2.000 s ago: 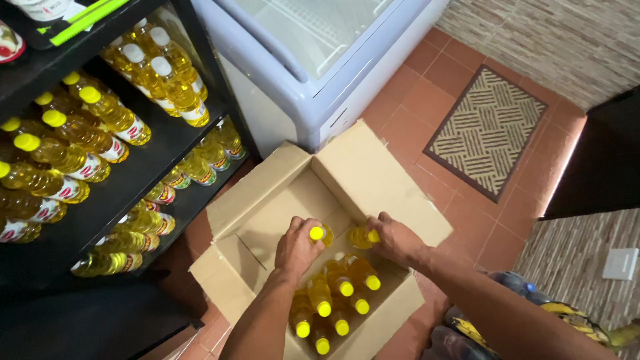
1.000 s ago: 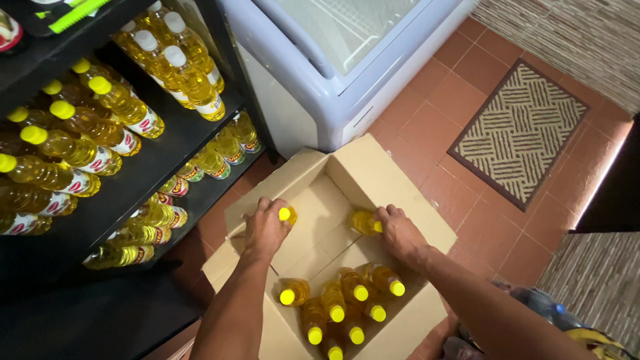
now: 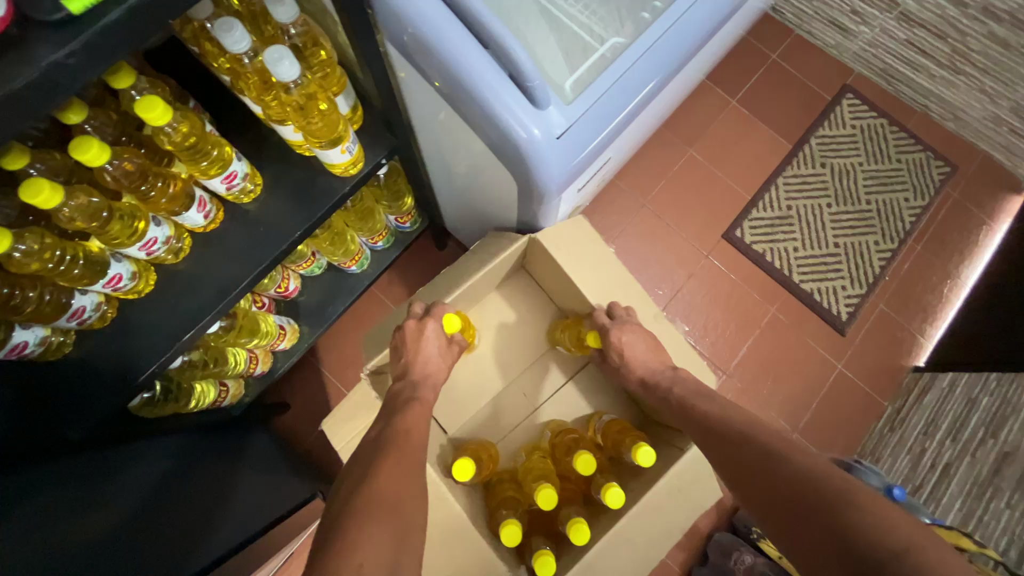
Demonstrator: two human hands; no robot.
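An open cardboard box [image 3: 496, 360] stands on the floor below me. My left hand [image 3: 424, 344] is closed around the upper part of an oil bottle with a yellow cap [image 3: 453, 323], inside the box near its left wall. On the right, my right hand [image 3: 628, 344] grips another yellow-capped oil bottle [image 3: 570, 334] by its cap end. That bottle leans toward the hand. Several more oil bottles [image 3: 544, 480] are grouped at the box's near end, caps up. My fingertips are partly hidden behind both held bottles.
At left, a black shelf [image 3: 264, 232] bears rows of oil bottles [image 3: 128, 216], with white-capped ones [image 3: 304, 104] at its end. A glass-topped chest freezer [image 3: 512, 112] stands beyond the box. A patterned mat [image 3: 848, 208] lies on the tiled floor. Bananas and bags lie at lower right.
My hands and the two bottles they hold have moved farther apart and away from the group at the box's near end. The view has shifted somewhat.
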